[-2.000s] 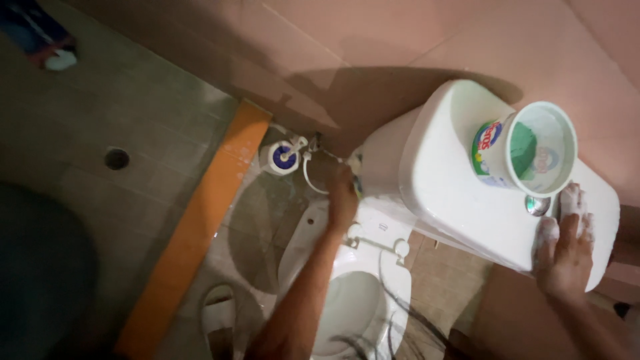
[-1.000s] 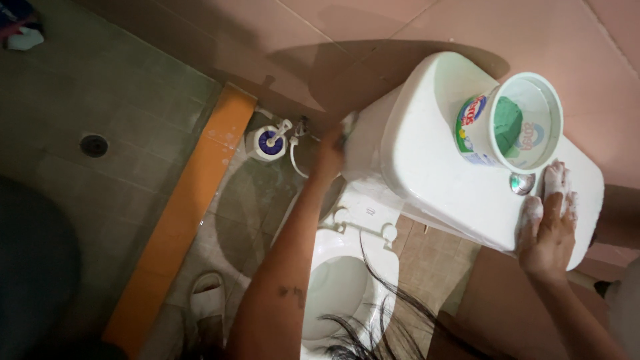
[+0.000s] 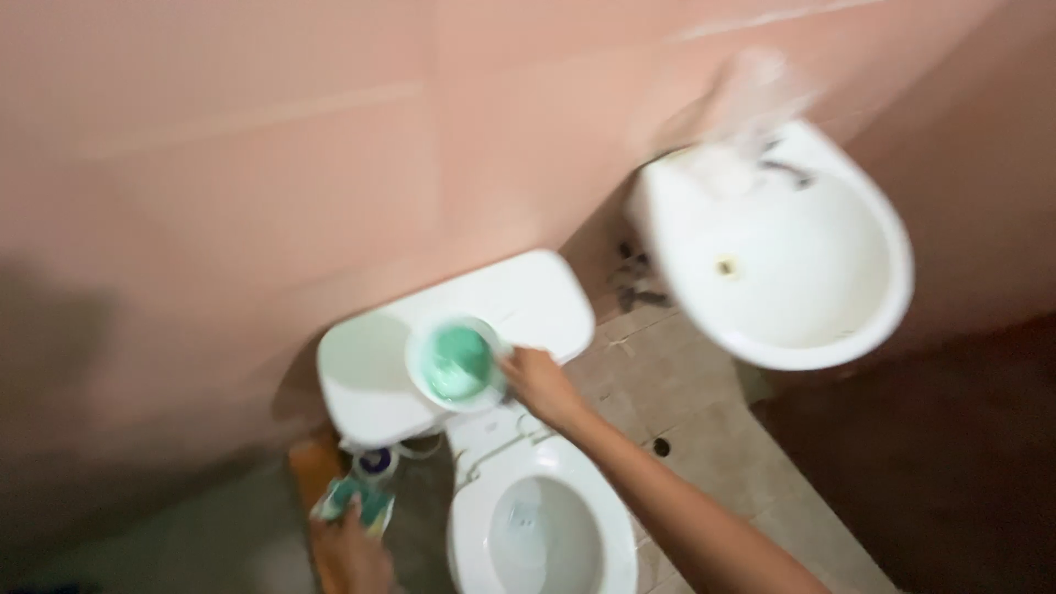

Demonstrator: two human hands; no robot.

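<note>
My right hand (image 3: 540, 384) grips the right side of a white plastic tub (image 3: 419, 363) at the front edge of the toilet tank lid (image 3: 540, 293). Green content, blurred, shows inside the tub; whether the tub still rests on the lid I cannot tell. At the lower left, my left hand (image 3: 351, 540) holds a green and whitish item (image 3: 371, 502), perhaps a cleaning pad or packet. The open toilet bowl (image 3: 549, 532) lies below the tank, between my two forearms.
A white washbasin (image 3: 792, 264) with a tap (image 3: 788, 172) projects from the wall at the upper right. A bottle with a purple top (image 3: 375, 462) stands left of the toilet, near an orange ledge (image 3: 309, 470). A dark floor drain (image 3: 661, 447) lies right of the bowl.
The view has swung to the right, bringing in the washbasin. My right hand, before flat on the tank lid, now grips the tub. My left hand has come away from the tank's side.
</note>
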